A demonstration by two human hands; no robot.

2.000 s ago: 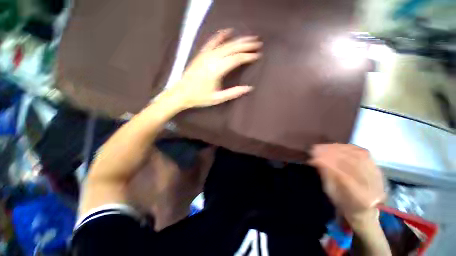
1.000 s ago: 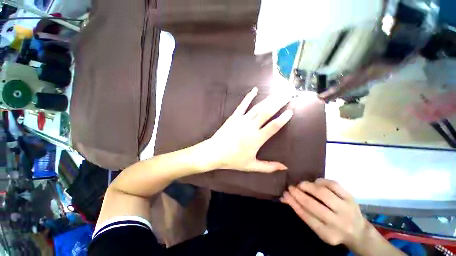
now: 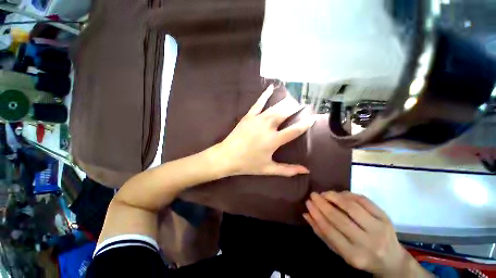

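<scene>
A brown garment panel (image 3: 212, 98) lies flat on the white machine table, its front edge near my body. My left hand (image 3: 255, 141) lies spread on it, fingertips near the bright needle area of the sewing machine (image 3: 332, 43). The needle itself cannot be made out. My right hand (image 3: 353, 228) is at the panel's lower right corner, with thumb and fingers on the cloth edge. A stack of brown cut panels (image 3: 109, 98) lies left of the panel, with several dark edges showing.
A green thread cone (image 3: 13, 105) and dark spools (image 3: 51, 84) stand at the upper left. The white table edge (image 3: 424, 195) runs at the right. A red basket rim (image 3: 446, 259) shows below it. Blue bags (image 3: 76, 260) lie at the lower left.
The machine head came into view over the panel's upper right and now looms larger. My left hand moved from the upper panel toward the needle. My right hand stays at the lower corner.
</scene>
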